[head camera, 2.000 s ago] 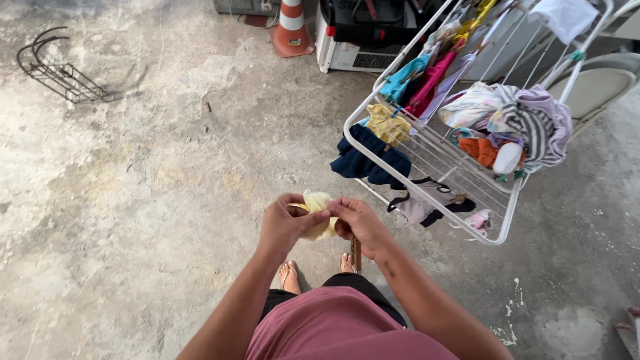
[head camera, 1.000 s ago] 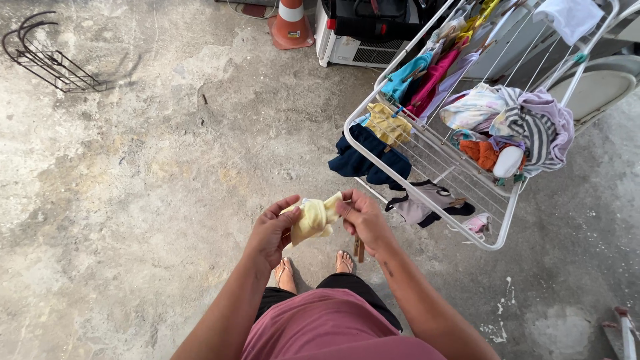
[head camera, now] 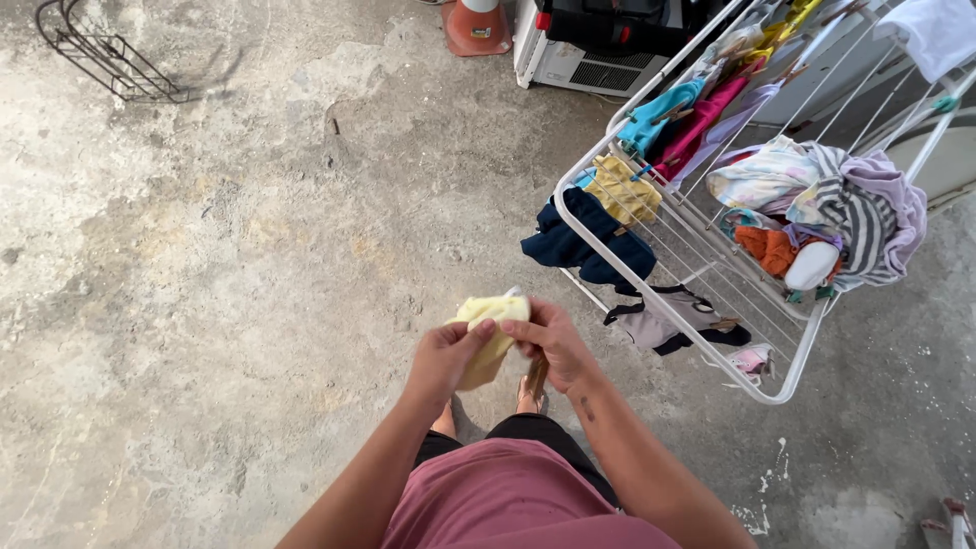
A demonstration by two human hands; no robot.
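Note:
Both my hands hold a small pale yellow cloth (head camera: 492,335) in front of my waist. My left hand (head camera: 446,354) pinches its left edge between thumb and fingers. The upper right part is gripped by my right hand (head camera: 555,339), which also has a wooden clothespin (head camera: 537,375) sticking out below its palm. To the right, a white drying rack (head camera: 671,311) carries pegged clothes: a navy garment (head camera: 583,236), a yellow cloth (head camera: 625,191) and a grey and black garment (head camera: 671,316). A heap of laundry (head camera: 854,206) lies on its right part.
An orange traffic cone (head camera: 476,29) and a white appliance (head camera: 602,69) with a black case on it stand at the top. A black wire rack (head camera: 114,69) is on the concrete floor (head camera: 252,252) at the upper left. My feet are just beneath my hands.
The yellow cloth was bunched between my fingers two seconds ago; now it hangs more spread out. Both hands have stayed on it.

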